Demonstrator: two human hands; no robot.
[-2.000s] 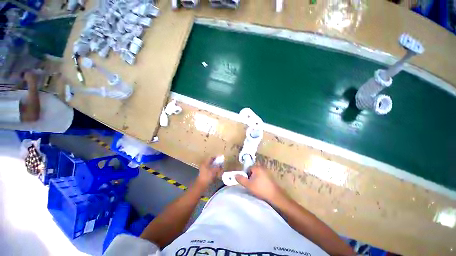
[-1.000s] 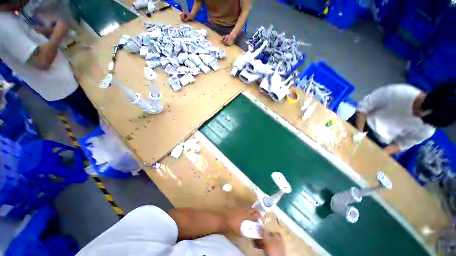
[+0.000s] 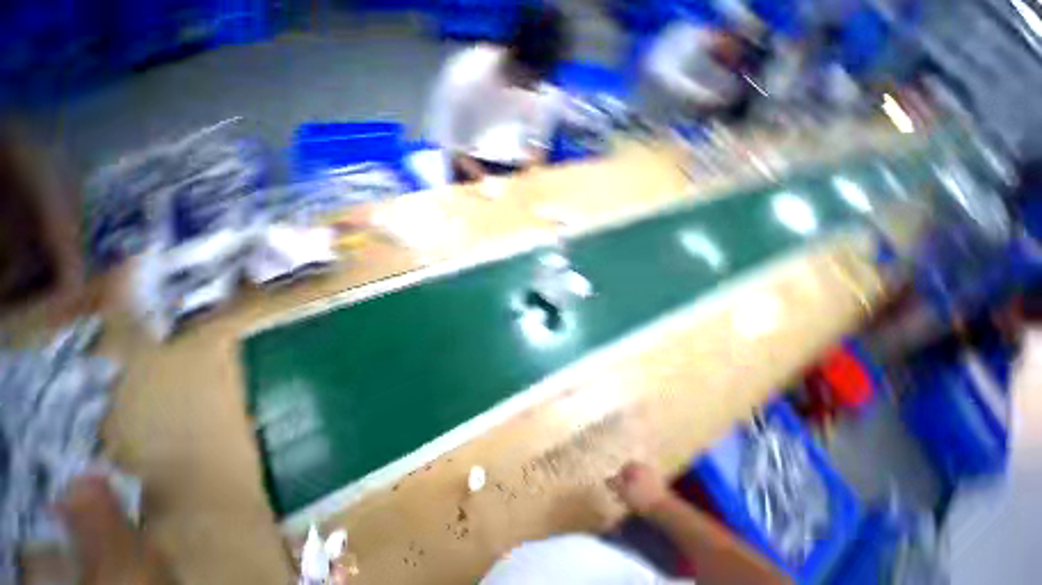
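The frame is strongly blurred. My right hand [image 3: 640,486] is low in the view at the near edge of the tan bench [image 3: 708,354]; its fingers look bent, and I cannot tell whether they hold anything. My left hand is not in view. A blurred white jointed assembly [image 3: 560,278] is on the green belt [image 3: 383,389]. A small white oval piece [image 3: 477,478] lies on the bench near my torso. Small white pieces [image 3: 323,551] lie by the belt's near left corner.
A heap of grey-white parts [image 3: 51,400] is at the left edge, with a hand [image 3: 97,520] at it, seemingly another worker's. White housings [image 3: 194,269] lie beyond the belt end. A blue crate [image 3: 788,486] of parts stands right, near a red stool [image 3: 843,379]. A person [image 3: 491,109] is across the belt.
The view has swung right along the belt. The white pieces that were in my hands are no longer visible there. My left hand has gone out of view.
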